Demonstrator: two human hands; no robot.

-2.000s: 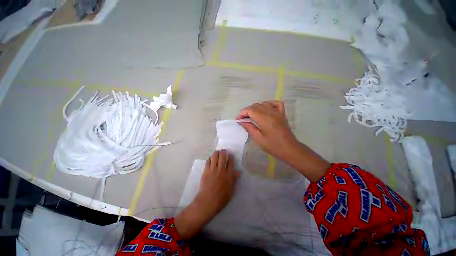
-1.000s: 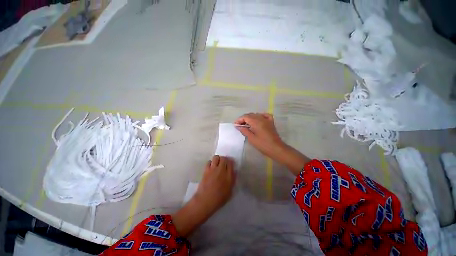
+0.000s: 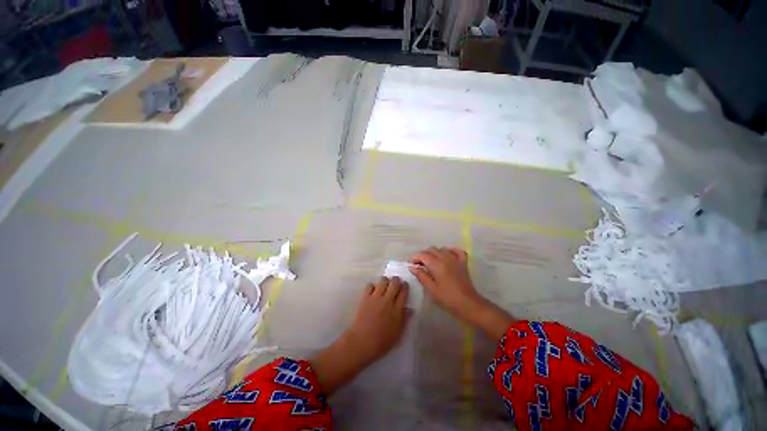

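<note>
The end of a narrow white fabric strap point(image 3: 400, 268) shows between my two hands near the middle of the table. My left hand point(image 3: 383, 310) lies on the strap with its fingers together, pressing it to the table. My right hand point(image 3: 443, 274) has its thumb and fingertips closed on the strap's top edge at the right. My hands cover much of the strap, and the fabric nearer to me is faint and hard to make out.
A large heap of cut white tapes point(image 3: 168, 328) lies at left, with a small crumpled white scrap point(image 3: 274, 264) beside it. Curly white strips point(image 3: 626, 268) lie at right, before loose white fabric point(image 3: 622, 139). A folded white piece point(image 3: 709, 370) lies at lower right.
The view has tilted up, showing the table's far edge and the room. My left hand has moved up the strap, closer to my right hand, and less of the strap shows.
</note>
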